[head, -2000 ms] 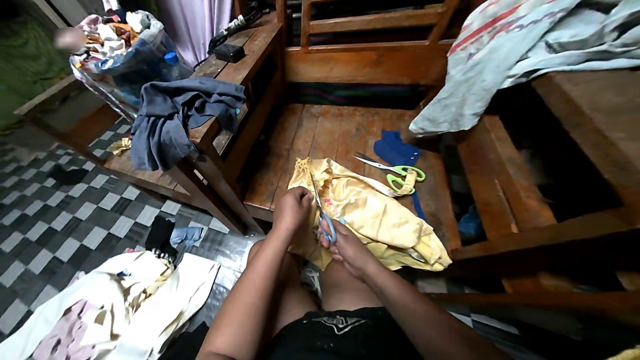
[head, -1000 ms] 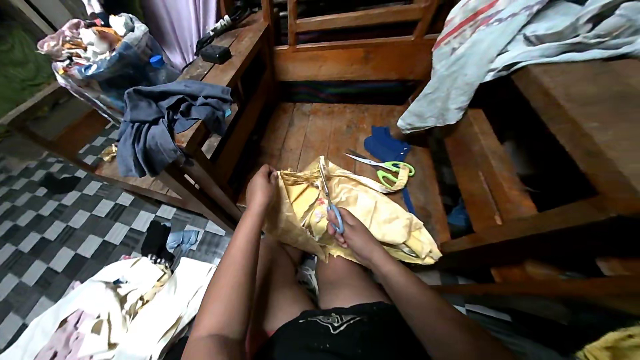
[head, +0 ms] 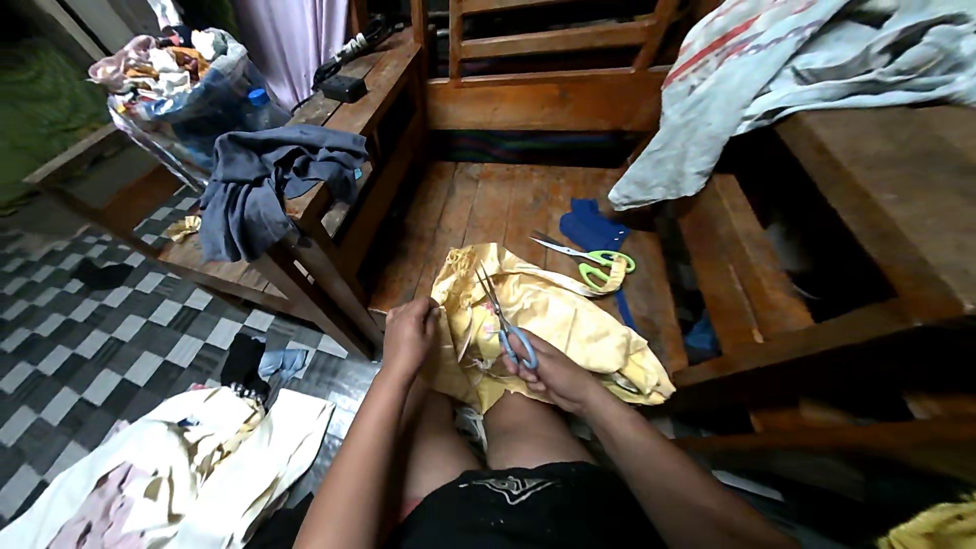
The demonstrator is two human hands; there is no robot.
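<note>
A crumpled yellow cloth garment (head: 564, 313) lies across the front of the wooden bench seat and over my knees. My left hand (head: 412, 329) pinches its left edge. In my right hand (head: 553, 370) is a pair of scissors with blue-grey handles (head: 518, 347); the slightly parted blades point up and away over the cloth. Behind the garment, a second pair of scissors with green handles (head: 602, 263) rests on the seat, a yellow strip of cloth over one handle loop. Dark blue fabric (head: 591, 225) touches the seat just beyond these scissors.
A grey garment (head: 263, 179) hangs over the bench arm at left, near a black box (head: 344, 88) and a bag stuffed with cloth scraps (head: 183, 84). White cloth (head: 191, 465) is heaped on the checkered floor. Pale blue fabric (head: 709, 99) drapes over wood at right.
Since the previous frame my left hand has moved nearer to me, still at the cloth's left edge. The yellow cloth has shifted and folded differently around the scissors.
</note>
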